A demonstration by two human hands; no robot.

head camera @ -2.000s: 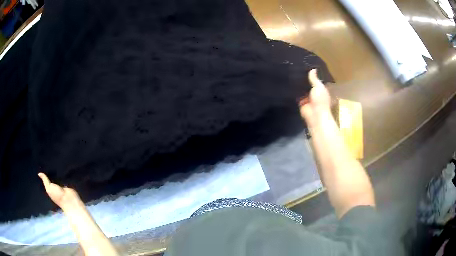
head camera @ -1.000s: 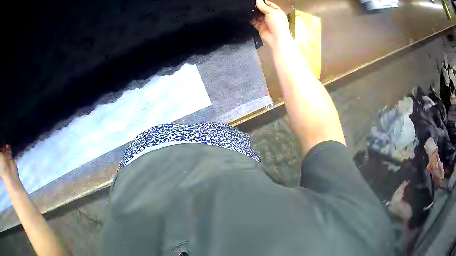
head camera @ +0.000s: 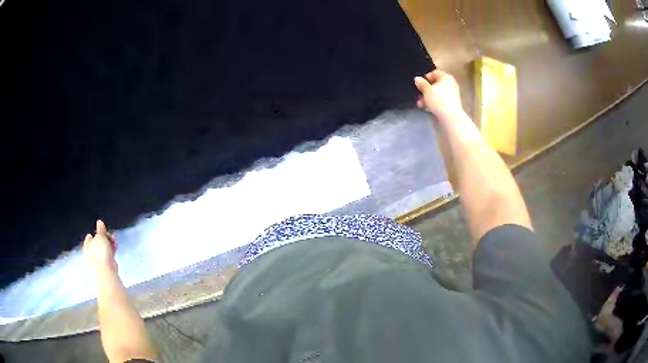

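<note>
The black eyelet fabric [head camera: 213, 92] covers the left and middle of the table, its scalloped edge lying over a white paper strip [head camera: 284, 198]. My right hand [head camera: 439, 92] pinches the fabric's right corner. My left hand [head camera: 101, 246] is at the scalloped edge on the lower left, fingers at the cloth; the fingertips are partly lost against the black, but they seem to hold the edge. A greyish film or sheet [head camera: 408, 152] shows to the right of the white paper.
A yellow block [head camera: 499, 106] stands on the brown tabletop [head camera: 529, 42] just right of my right hand. A white bundle [head camera: 582, 21] lies at the upper right. A heap of pale and dark cloth [head camera: 612, 220] is on the floor at the right.
The layered scalloped edges seen earlier now show as one edge, lying flatter. My right hand has come down to the corner, and the view has shifted.
</note>
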